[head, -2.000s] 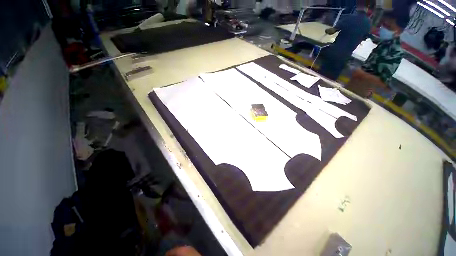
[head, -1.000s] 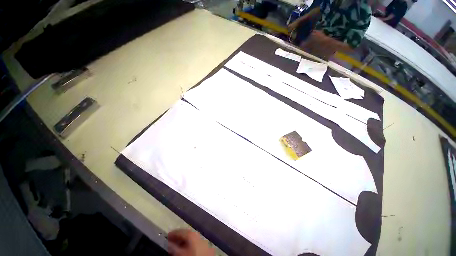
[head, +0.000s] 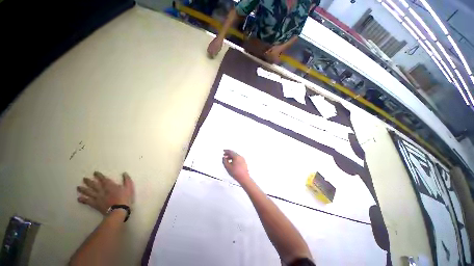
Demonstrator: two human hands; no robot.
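Large white paper pattern pieces lie on dark fabric on the table. Narrow white strips and small angular paper pieces lie on its far side. A yellow and dark box rests on the large paper. My left hand, with a dark wristband, is spread flat on the table left of the fabric, holding nothing. My right hand is over the large paper with its fingers curled; whether it pinches something small is unclear.
A person in a patterned shirt stands at the far edge, one hand on the table. A shiny metal block is at lower left. Dark fabric lies at upper left. Another layout is at right.
The view has moved in closer over the layout. Both my hands have come over the table; before, only one showed at the bottom edge. The person opposite now has a hand by the fabric's far corner.
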